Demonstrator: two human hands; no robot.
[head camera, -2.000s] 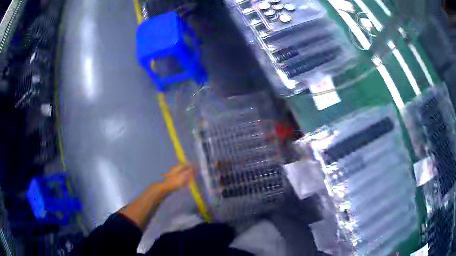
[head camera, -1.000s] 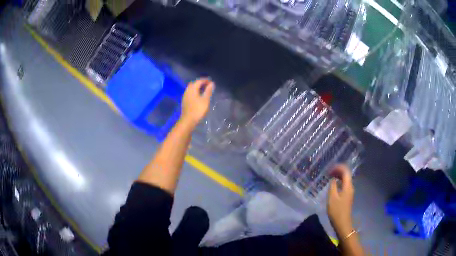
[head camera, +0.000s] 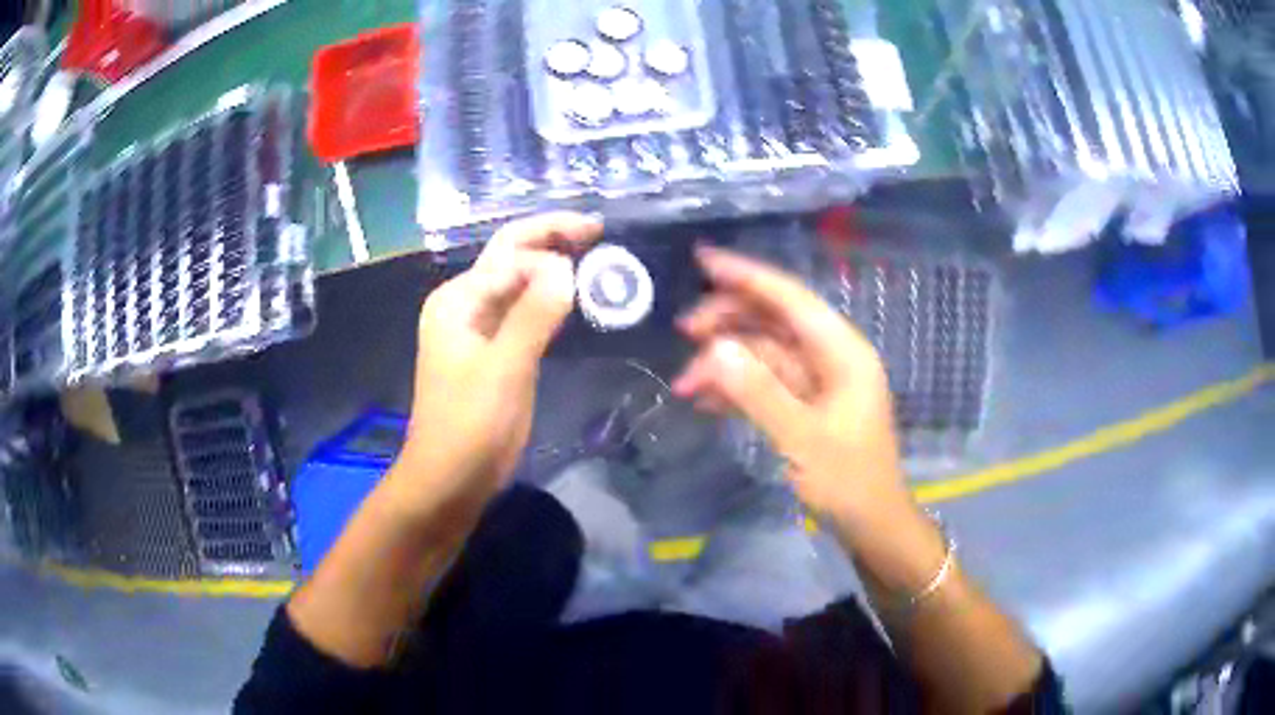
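Observation:
My left hand (head camera: 483, 328) holds a small round disc (head camera: 614, 288) with a white rim and a darker ringed centre, between thumb and fingers, in front of the bench edge. My right hand (head camera: 783, 363) is to the right of the disc, apart from it, slightly blurred, fingers spread and curved with nothing seen in them. Beyond the hands, a small clear tray of white-faced discs (head camera: 629, 119) lies on a larger stack of clear blister trays (head camera: 476, 210) with dark rows on the bench.
A red bin (head camera: 364, 92) is on the green bench (head camera: 287, 45). Loaded blister trays (head camera: 182, 238) are at left, more clear trays (head camera: 1105, 112) at right. A blue stool (head camera: 343, 482) and trays (head camera: 916, 342) stand low beyond the bench edge. Another blue stool (head camera: 1182, 266) is at right.
The view has turned towards the bench. Both hands have come together in front of it, and my left hand now holds a round disc. The floor trays now appear at the right.

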